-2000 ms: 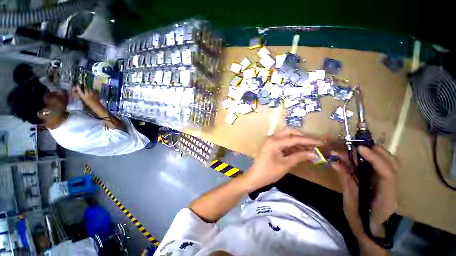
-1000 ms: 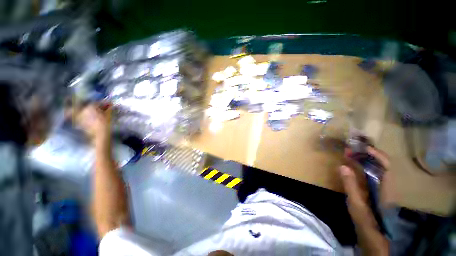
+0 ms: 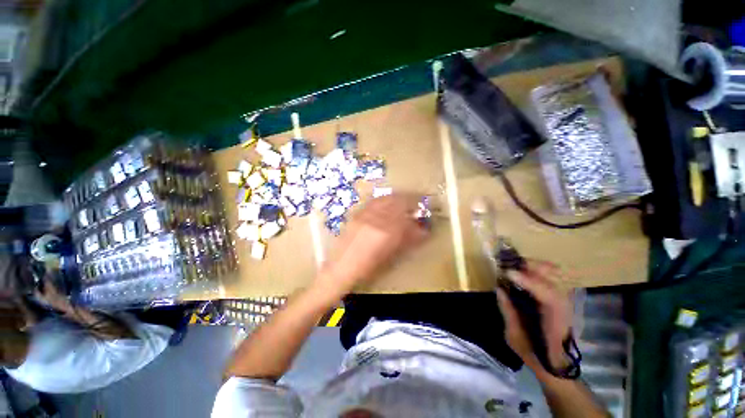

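Note:
My left hand (image 3: 380, 238) is blurred, right of the pile over the tan board. A small blue-and-silver circuit board (image 3: 422, 211) shows at its fingertips and seems to be held there. My right hand (image 3: 546, 306) is closed around the black handle of a soldering iron (image 3: 510, 263), its blurred metal end pointing up and away. Whether tweezers are also in that hand cannot be told. A loose pile of blue circuit boards (image 3: 346, 142) and silver-white, yellow-edged cells (image 3: 258, 248) lies on the tan board (image 3: 400, 122), left of my left hand.
Stacked clear trays (image 3: 122, 212) stand at the left end. A black fan box (image 3: 488, 118) with a cable and a grey parts box (image 3: 637, 167) stand at the rear right. A solder reel (image 3: 704, 75) is beyond. A tray of cells (image 3: 709, 375) is at lower right. Another person (image 3: 90, 351) is at left.
The view has swung right, bringing in the fan box, parts box and reel. My left hand has come back from the stacked trays to beside the pile. My right hand still holds the iron.

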